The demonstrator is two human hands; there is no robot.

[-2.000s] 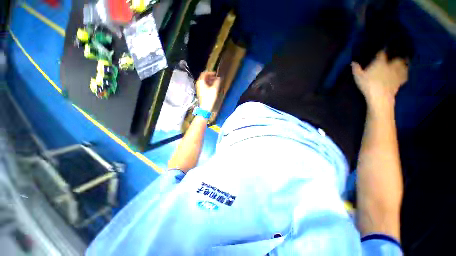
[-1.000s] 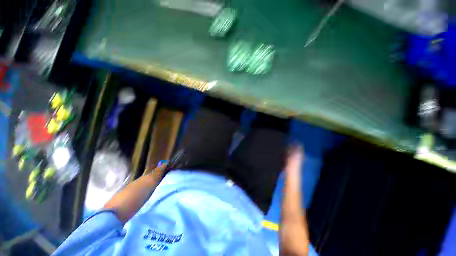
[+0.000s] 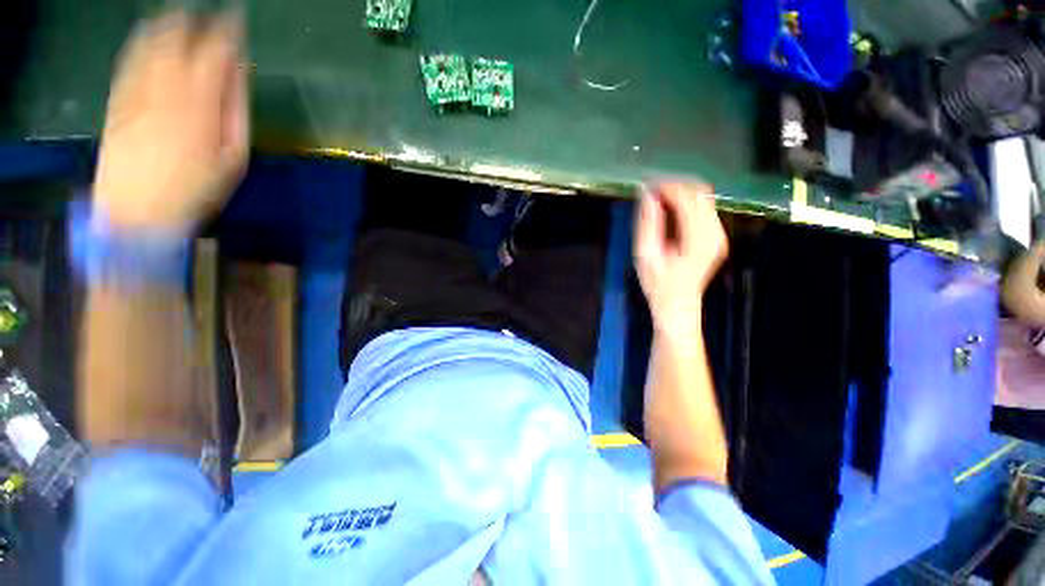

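Two small green circuit boards (image 3: 468, 84) lie side by side on the dark green bench mat (image 3: 332, 86). A third green board (image 3: 387, 14) lies beyond them, cut by the top edge. A thin pale curved wire (image 3: 581, 52) lies to their right. My left hand (image 3: 172, 120), blurred, is over the bench's left part, with a blue band (image 3: 128, 244) on the wrist; its fingertips are unclear. My right hand (image 3: 678, 235) is at the bench's front edge, fingers curled; I cannot tell if it holds anything.
A blue bin (image 3: 799, 40) with small parts stands at the back right. A black round fan (image 3: 992, 80) is beyond it. Dark tools and cables lie at the bench's right end. Another person's arm (image 3: 1023, 284) shows at the right edge. A clear bag (image 3: 32, 441) is at lower left.
The view has swung round to the bench. My left hand has risen from beside my lap to over the mat. My right hand has come up to the bench edge.
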